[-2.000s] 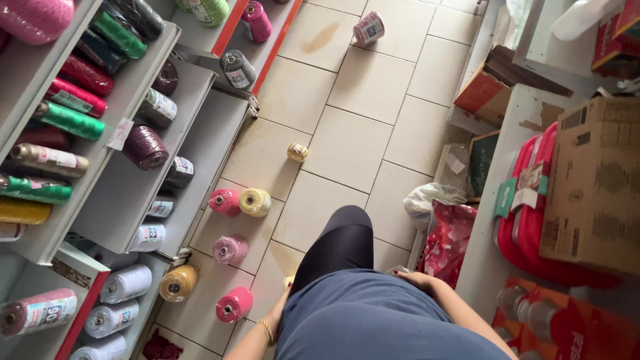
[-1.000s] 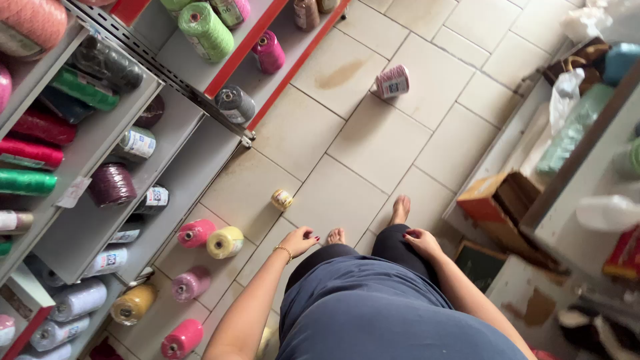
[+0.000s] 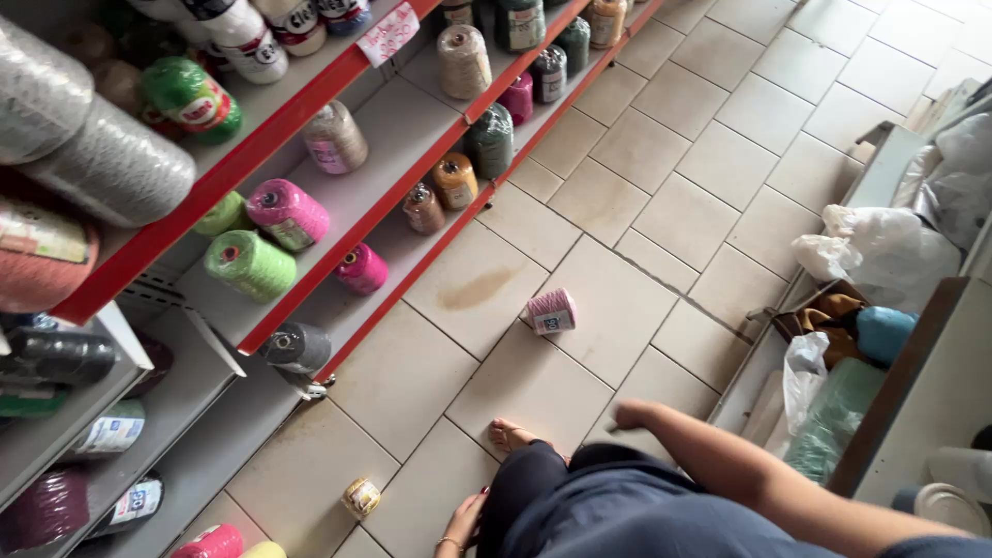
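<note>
My left hand (image 3: 463, 521) hangs beside my dark-clad thigh at the bottom of the view; its fingers are partly hidden, and nothing shows in it. Farther right, my right hand (image 3: 634, 415) is held out over the tiles, blurred, its grip unclear. Ahead of my foot, a pink yarn cone (image 3: 552, 311) in clear wrap lies tilted on the floor. A small cream and gold yarn ball (image 3: 361, 497) is on the tiles left of my left hand. At the bottom edge, a bright pink yarn cone (image 3: 209, 542) stands beside a yellow one (image 3: 264, 550), both partly cut off.
Red-edged shelves (image 3: 364, 325) with many yarn cones run along the left. Grey shelves (image 3: 194, 434) stand at lower left. To the right, a low shelf holds white plastic bags (image 3: 876, 248), green plastic (image 3: 837, 418) and a blue bundle (image 3: 885, 333). A brown-edged counter (image 3: 891, 387) is at right.
The view has swung and moved forward along the aisle. My right hand was at my thigh one second ago and is now out over the floor. The pink cone now appears closer to my feet.
</note>
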